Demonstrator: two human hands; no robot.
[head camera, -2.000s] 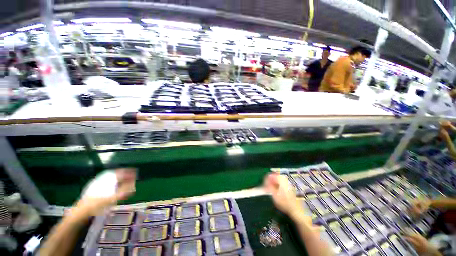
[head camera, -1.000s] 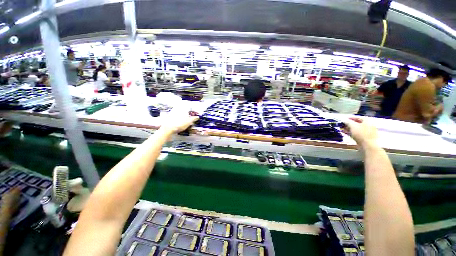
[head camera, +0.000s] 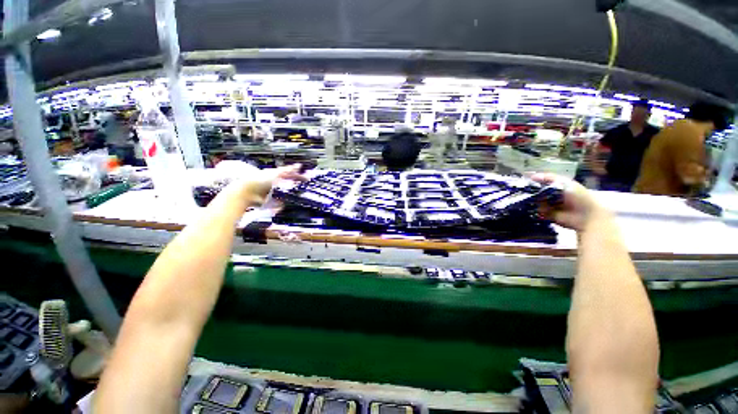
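A wide tray of black-rimmed phone housings (head camera: 421, 196) sags in the middle, its ends raised above a dark stack on the white shelf. My left hand (head camera: 263, 187) grips its left end. My right hand (head camera: 569, 202) grips its right end. The fingertips under the tray are partly hidden. A grey tray with gold-ended housings (head camera: 311, 402) lies on the bench at the bottom, cut off by the picture's edge.
The white shelf has a wood-coloured edge (head camera: 364, 241). Below it runs the green conveyor belt (head camera: 405, 323). A beige fan (head camera: 54, 330) stands at the lower left. A slanting post (head camera: 61, 218) is at the left. Two people (head camera: 678, 158) stand at the right.
Both hands have moved from the bench area up to the shelf and taken hold of the top tray. Its ends have risen off the stack, and the lower tray has dropped further out of view.
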